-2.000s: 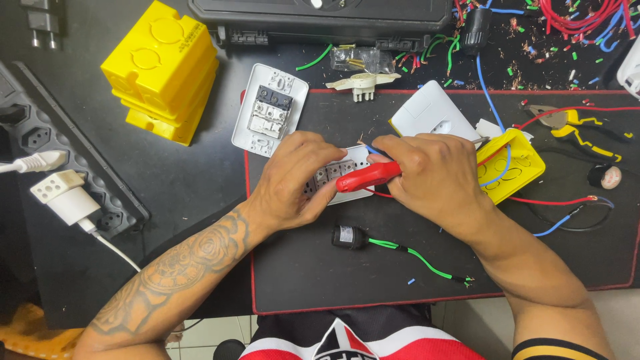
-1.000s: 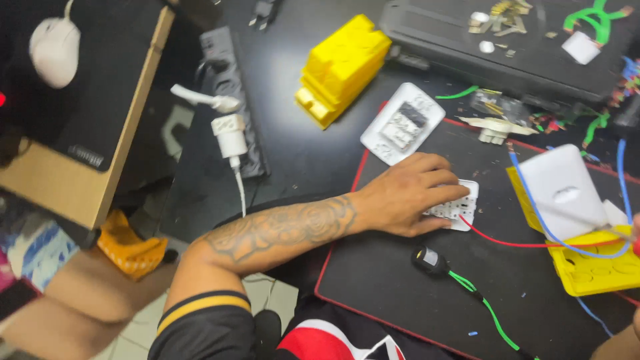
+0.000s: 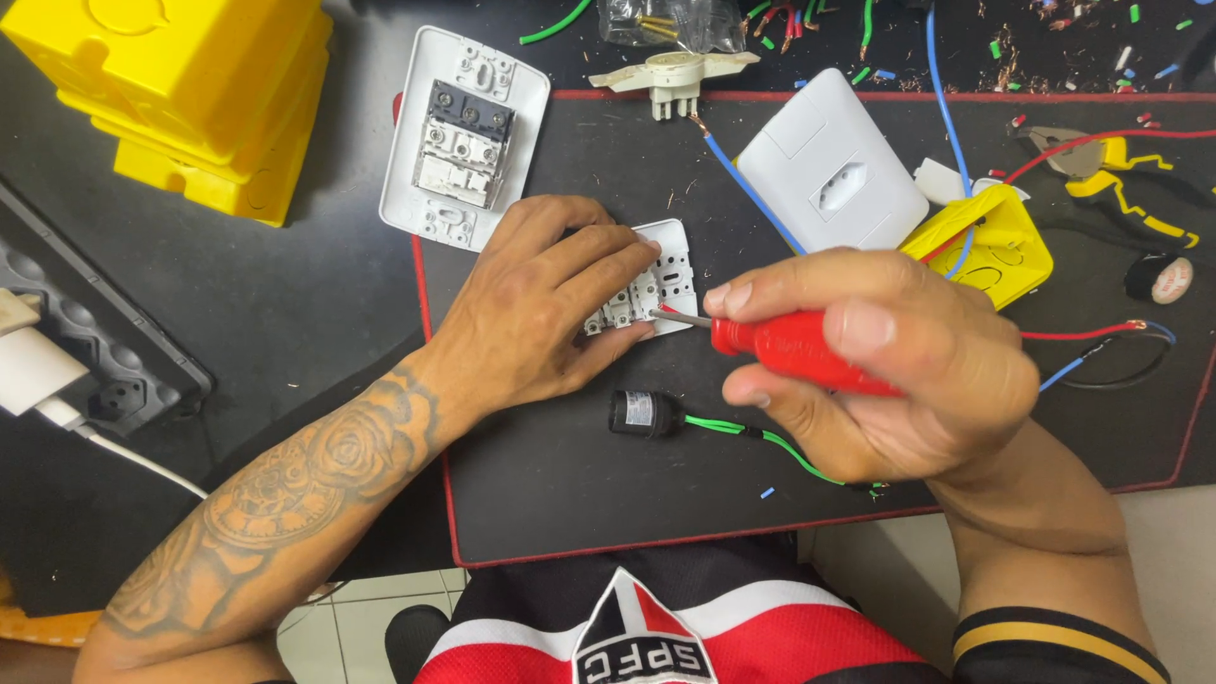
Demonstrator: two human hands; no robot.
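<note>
My left hand holds a white switch-and-outlet module plate down on the dark mat, fingers over its left part. In my right hand is a red-handled screwdriver; its tip meets a terminal of the plate, where a bit of red wire shows. Most of the red wire there is hidden by my right hand. Up and left of the plate lies another white plate with modules. A white outlet cover leans by a yellow wall box at the right. Below the plate is a black lamp socket with green wires.
Stacked yellow boxes stand at the upper left, above a black power strip with white plugs. Pliers lie at the right. A beige ceramic socket part, a clear bag and wire scraps are along the top.
My right hand, out of view at the right edge one second ago, is back at the plate with the screwdriver. My left hand stays on the plate. The view has swung back from the left.
</note>
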